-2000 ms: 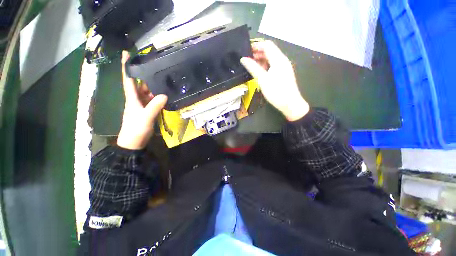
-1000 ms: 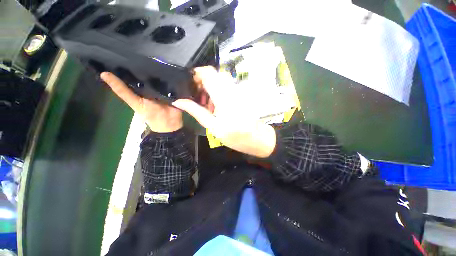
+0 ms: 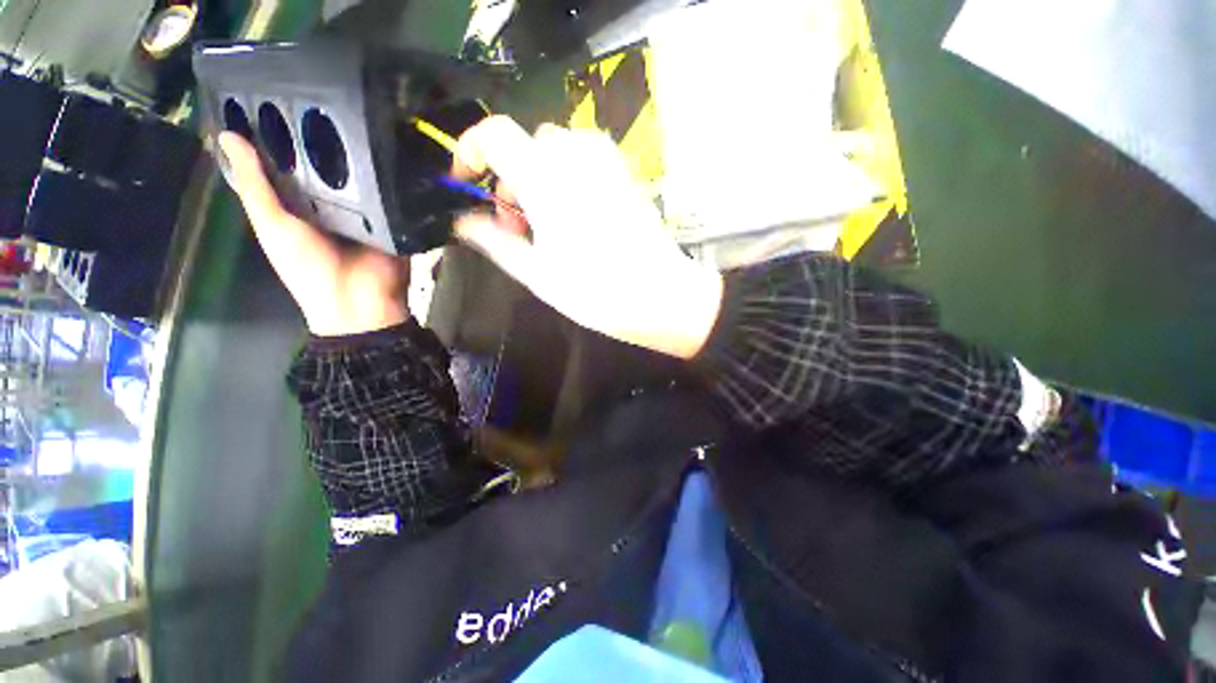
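Note:
A black socket housing (image 3: 296,200) is held up at the upper left, with round sockets on the face towards the left and its open end towards the right. My left hand (image 3: 320,267) supports it from below and the left. My right hand (image 3: 587,220) is at the open end, its fingers around yellow and blue wires (image 3: 442,136) that come out there. The fingertips partly hide the wires. The fixture (image 3: 747,127) with white padding and yellow-black tape lies to the right, with no housing on it.
A green conveyor (image 3: 220,467) with a curved edge rail runs down the left. More black housings (image 3: 100,194) stand beyond it. White sheets (image 3: 1107,80) lie on the green bench (image 3: 1014,267) at the upper right. Part of a blue bin (image 3: 1150,447) shows at the right.
The housing has turned so its open end faces right. My right hand has moved from the housing's side to the wires at that end. The view has shifted left.

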